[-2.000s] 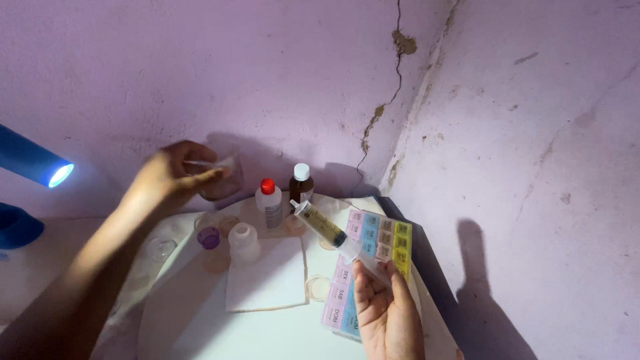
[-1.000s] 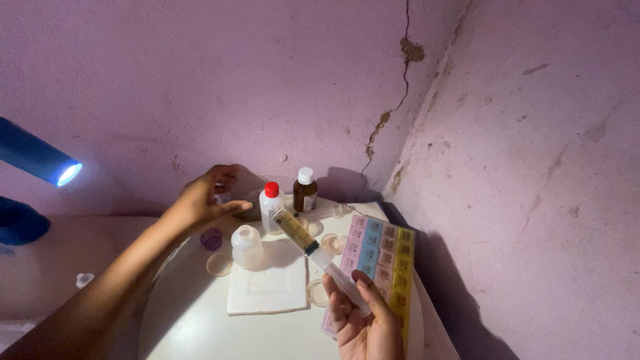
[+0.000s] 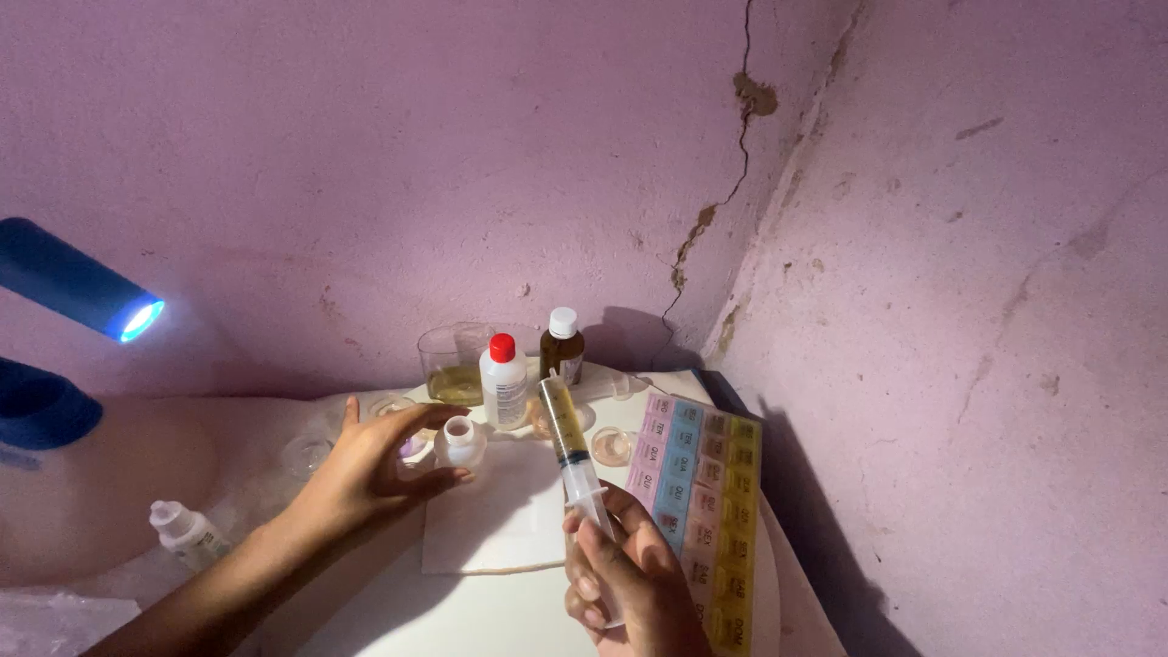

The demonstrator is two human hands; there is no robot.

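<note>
My right hand (image 3: 630,570) is closed around a plastic syringe (image 3: 568,424) by its flange and plunger, tip pointing up; yellowish liquid fills its barrel. My left hand (image 3: 392,465) has thumb and fingers spread on either side of a small open white plastic bottle (image 3: 459,444); whether they touch it, I cannot tell. That bottle stands by the back edge of a white square tile (image 3: 497,520). Behind it are a red-capped white bottle (image 3: 504,383), a brown bottle with a white cap (image 3: 562,345) and a clear cup (image 3: 454,370) holding yellowish liquid.
A multicoloured pill organizer (image 3: 698,511) lies at the right of the white table. Small clear round dishes (image 3: 613,446) sit near the tile. At the left are a lit blue lamp (image 3: 78,278), a white dropper bottle (image 3: 187,534) and clear plastic (image 3: 64,623). Cracked walls meet behind.
My left hand has moved from near the wall down to the small open bottle. The clear cup now shows behind the bottles. My right hand still holds the syringe, which is now more upright.
</note>
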